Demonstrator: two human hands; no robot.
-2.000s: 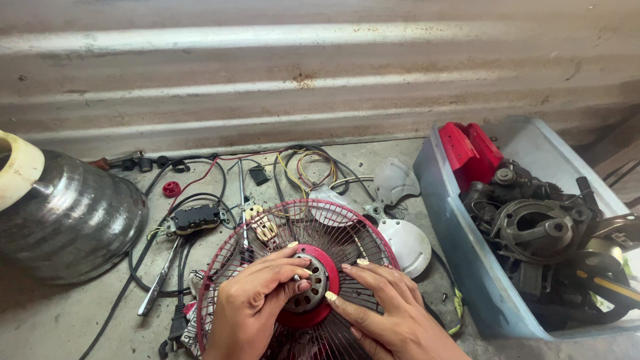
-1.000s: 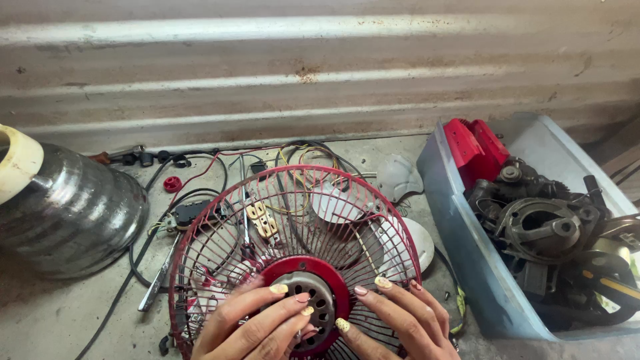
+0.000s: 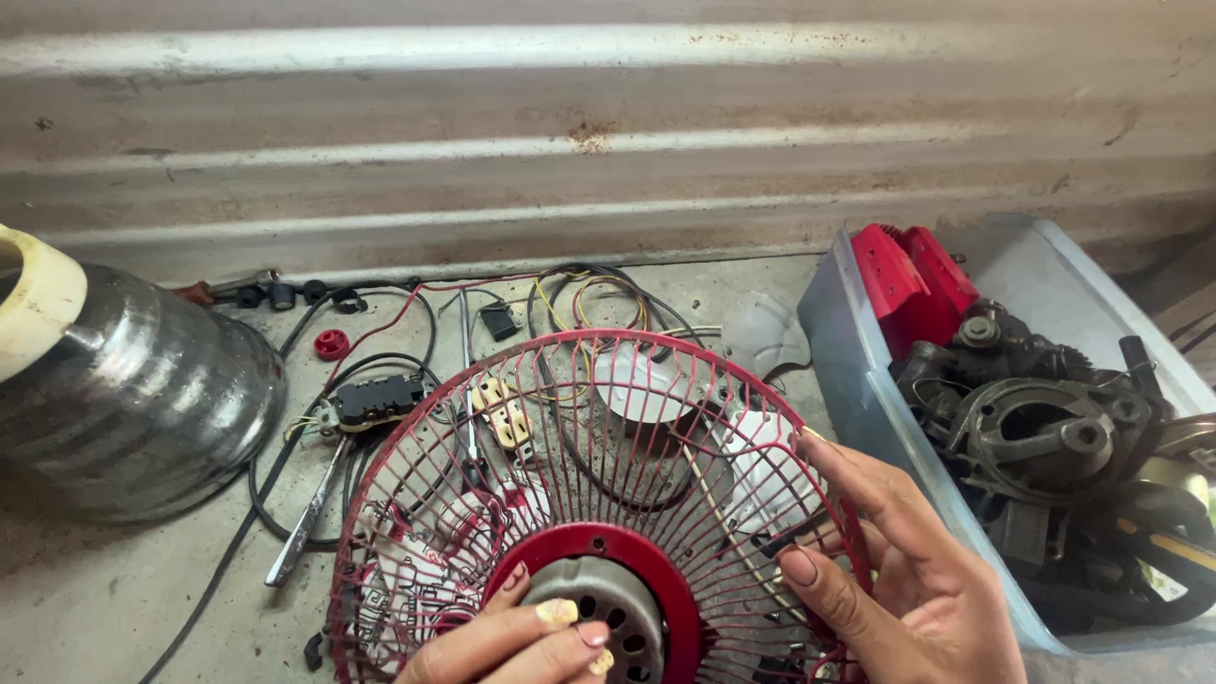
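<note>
A red wire fan guard stands low in the middle of the head view, with a red centre ring around a grey metal motor housing. My right hand grips the guard's right rim between thumb and fingers. At the housing is my left hand, its fingertips drawn together over the metal; whether they pinch something small cannot be told. Behind the wires show a beige socket-like part, a white round cover and a printed plastic bag.
A clear plastic bin of dark metal parts stands right, a large jar left. A black electrical part, a screwdriver, a red knob and loose cables lie on the concrete. Corrugated metal sheet rises behind.
My right hand has moved from the motor housing out to the guard's right rim. My left hand has stayed at the housing. The guard's tilt has changed since the earliest frame.
</note>
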